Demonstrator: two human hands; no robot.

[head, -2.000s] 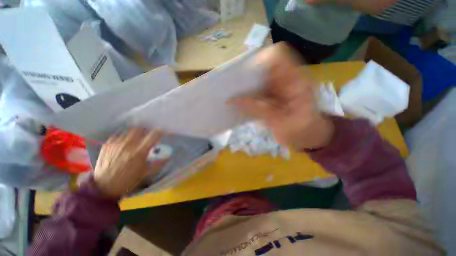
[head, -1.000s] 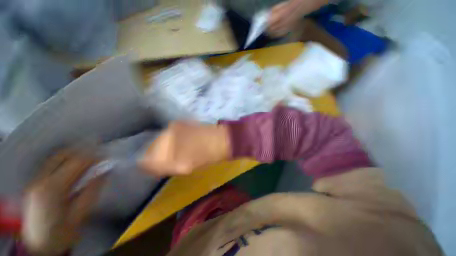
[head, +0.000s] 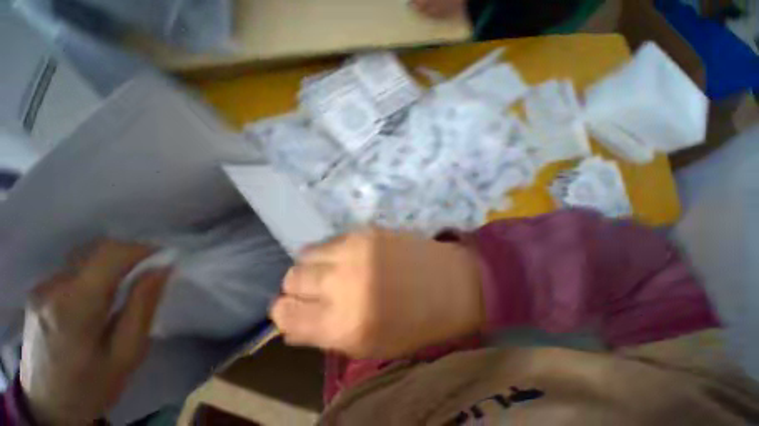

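An open retail box (head: 125,158) with plain grey inner flaps fills the left, tilted and blurred. A frosted bag (head: 220,266) with creases shows in its opening; its contents are hidden. My left hand (head: 91,324) is at the lower left, pinching a whitish edge of the bag between thumb and fingers. My right hand (head: 374,291) is at the right side of the box, fingers curled at the edge of the bag and box; what they grip is hidden. A white flap (head: 279,200) stands out above it.
On the yellow table (head: 653,195) behind my right hand lie a heap of small packets (head: 449,158), printed leaflets (head: 358,100), fanned cards (head: 553,116) and white foam (head: 649,100). A brown carton (head: 266,374) is below. Part of another person's hand shows at the top.
My right hand has come down from the raised box flap to the box's right side. The view has shifted closer to the box and heap, and more of the frosted bag shows.
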